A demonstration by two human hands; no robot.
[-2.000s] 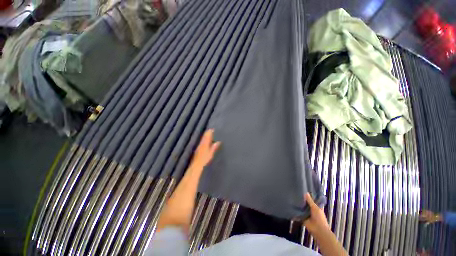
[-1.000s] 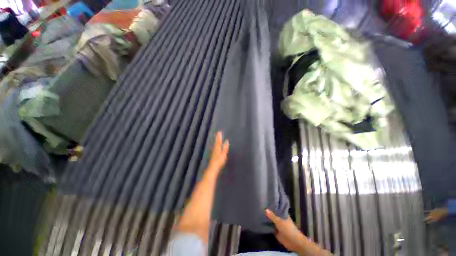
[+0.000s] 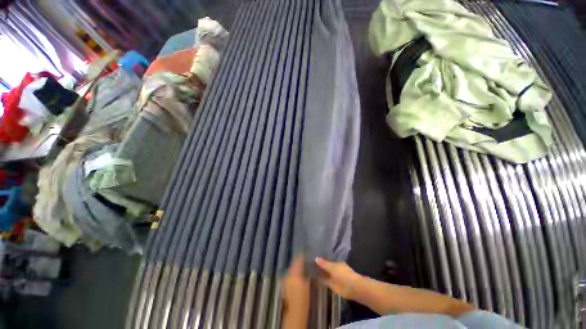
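Note:
A dark grey curtain panel (image 3: 250, 148) lies in narrow straight ridges over the shiny metal tubes (image 3: 186, 299). Its right part is a loose strip (image 3: 329, 160) hanging along the rack's right edge. My left hand (image 3: 295, 276) is blurred at the near end of the cloth, beside the last ridges; its grip cannot be made out. My right hand (image 3: 337, 275) is at the near lower corner of the loose strip, thumb and fingers at the cloth edge.
A pale green curtain panel (image 3: 462, 83) is heaped on the right rack's bare tubes (image 3: 488, 212). A dark gap separates the racks. Piled fabrics (image 3: 83, 173) stand at the left. A small gold-coloured clip (image 3: 157, 219) sits at the left rack edge.
The loose cloth on the right has become narrower. Both hands have come close together at its near end. The view has shifted, showing more piled fabric on the left.

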